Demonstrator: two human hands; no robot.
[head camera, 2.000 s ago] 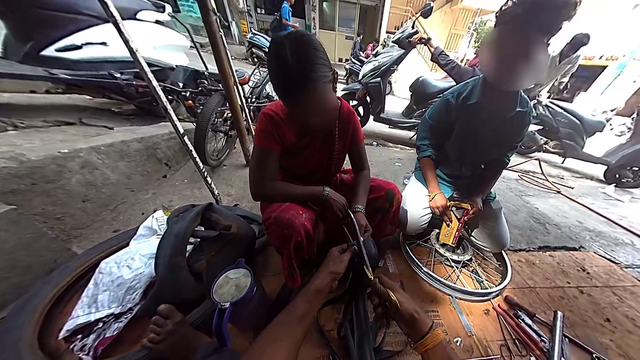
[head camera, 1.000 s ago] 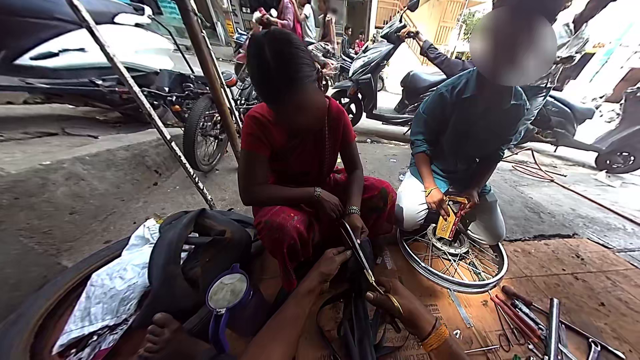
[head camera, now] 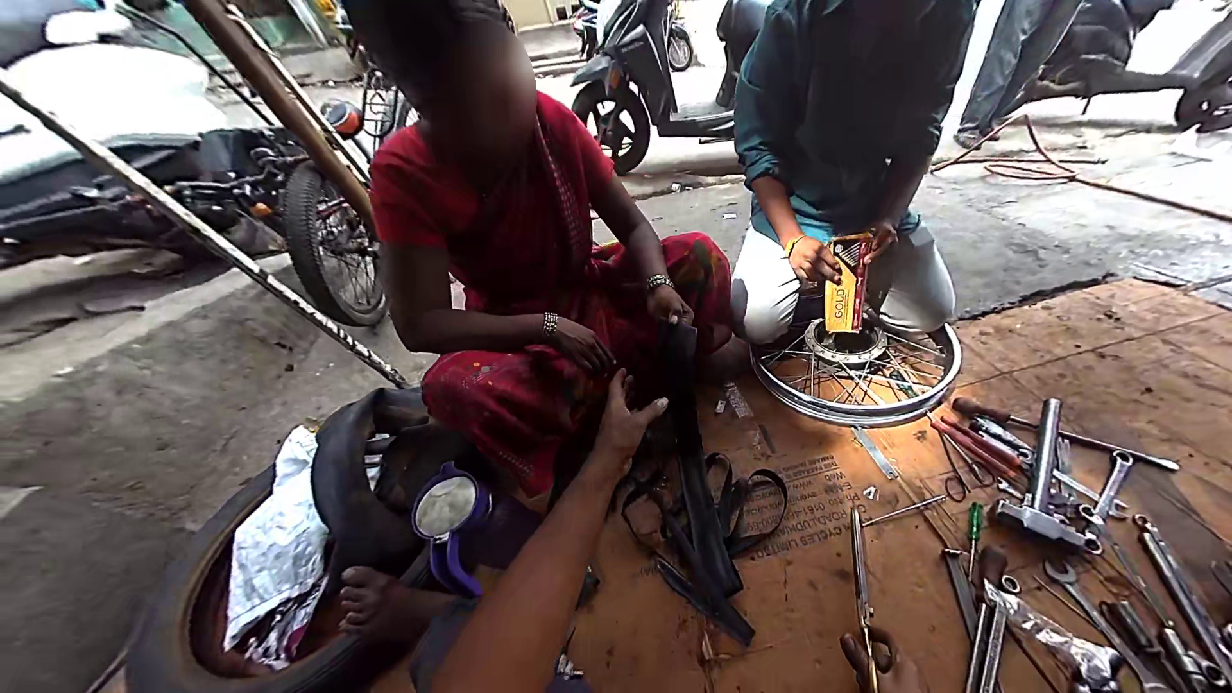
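Observation:
My left hand (head camera: 626, 419) is held out, fingers apart and with nothing in it, just left of a black rubber strip (head camera: 685, 433). The strip hangs from a hand of the person in red and runs down onto the printed brown board. At the lower right my right hand (head camera: 884, 662) grips the handles of metal scissors (head camera: 863, 587), whose blades point away from me over the board. Cut black rubber pieces (head camera: 756, 510) lie looped around the strip's lower part.
A spoked wheel rim (head camera: 857, 419) lies before a person holding a yellow and red box (head camera: 841, 298). Spanners (head camera: 1092, 606) and other tools spread at the right. At the left are a tyre (head camera: 159, 616), an inner tube (head camera: 346, 491) and a purple-rimmed mug (head camera: 446, 505).
The scissors, earlier at the rubber near the person in red, have moved right and down with my right hand. My left hand has come off the rubber. The view is now lower and closer.

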